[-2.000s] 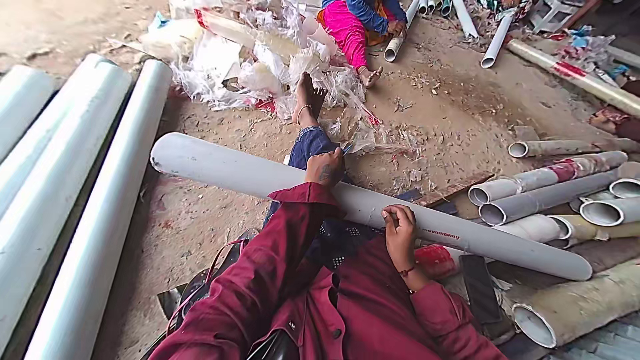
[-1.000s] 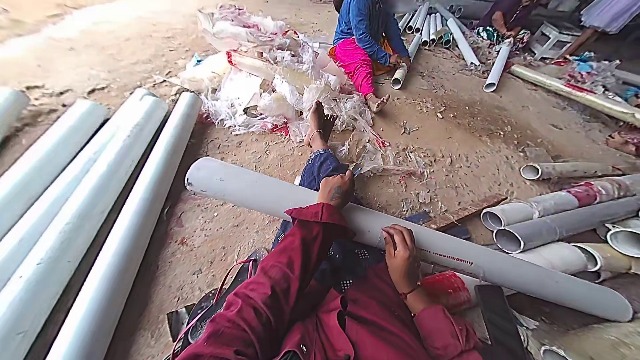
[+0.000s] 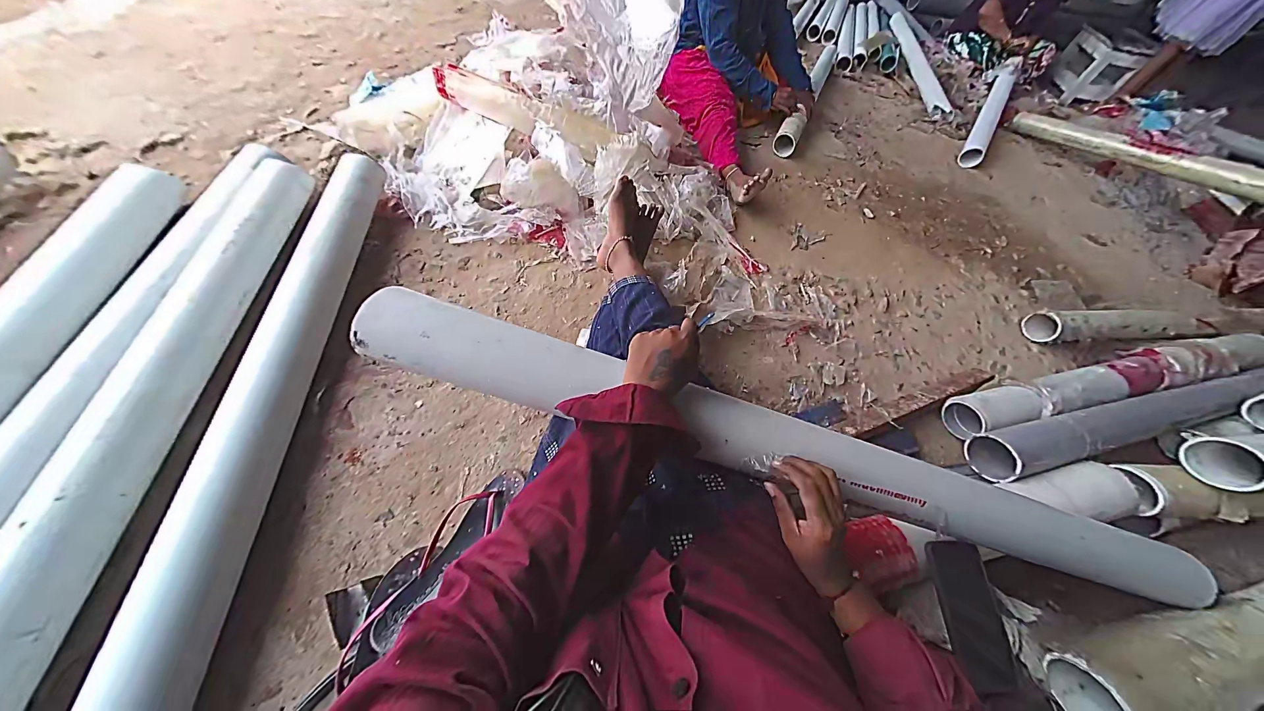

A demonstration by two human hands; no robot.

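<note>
A long grey-white plastic pipe (image 3: 790, 434) lies slantwise across my lap, with red lettering towards its right end. My left hand (image 3: 664, 355) is closed on the pipe's far side, and the tip of a small thin blue object (image 3: 704, 320) sticks out of it; its kind cannot be told. My right hand (image 3: 815, 518) rests its fingertips on the pipe's near side, thumb apart from the fingers. Just left of those fingertips is a crumpled bit of clear film (image 3: 760, 462) on the pipe. My extended bare foot (image 3: 629, 227) is beyond the pipe.
Several white pipes (image 3: 237, 425) lie at the left. More pipes (image 3: 1076, 430) are stacked at the right, near a dark phone-like object (image 3: 971, 617). Torn plastic film (image 3: 553, 148) is heaped ahead. Beyond it a seated person (image 3: 731, 79) holds a pipe (image 3: 793, 133).
The view has shifted upward since the first frame. My right hand's fingers are more spread than before, and a crumpled bit of clear film now shows beside them. My left hand stays on the pipe.
</note>
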